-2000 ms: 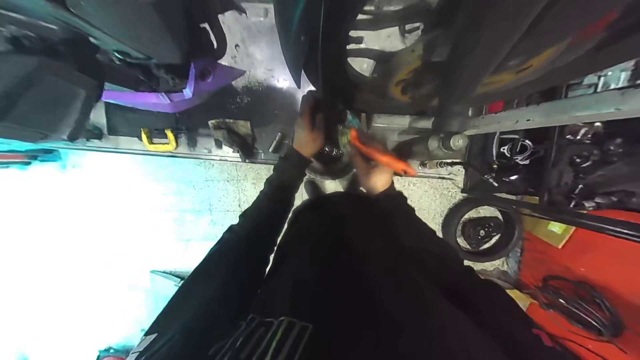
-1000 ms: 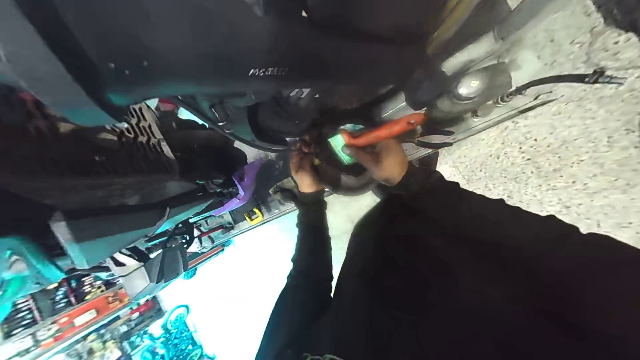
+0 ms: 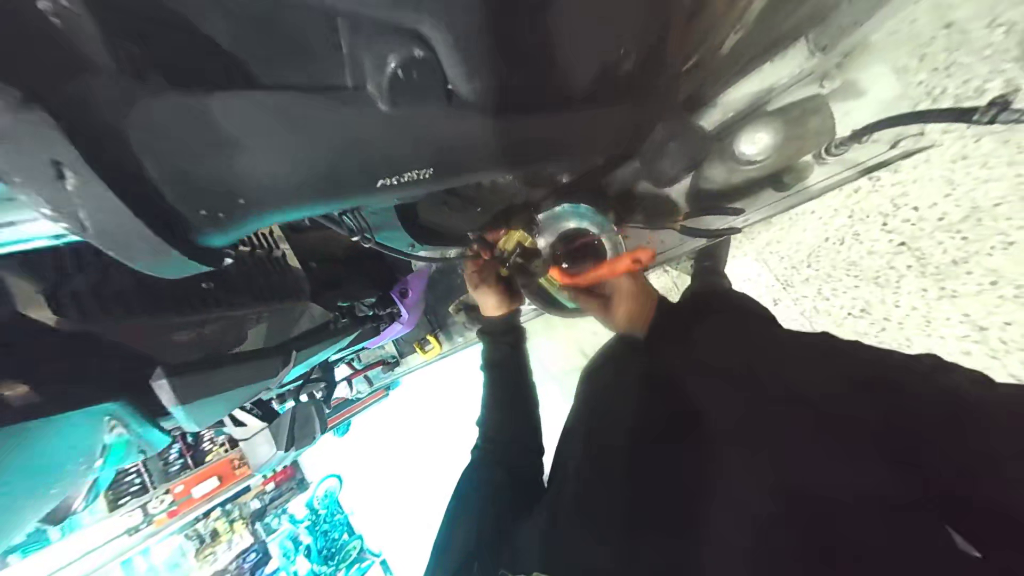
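Observation:
Beneath a dark vehicle body panel, my left hand grips a small part with a gold-coloured piece, possibly a brake caliper; its exact kind is unclear. My right hand is closed on the orange handle of a tool, whose working end is hard to make out near the gold-coloured piece. Between and behind my hands is a round metal bowl with dark contents. A pair of dark-handled pliers lies right of the bowl.
A silver canister-like part with a black hose is at the upper right, over speckled floor. Left of my hands are a purple panel and a yellow clamp-like item. Shelving with an orange case stands lower left.
The view has swung and come closer to the work. A green patch near the orange tool one second ago no longer shows plainly; the bowl is clearer now. Both hands remain close together.

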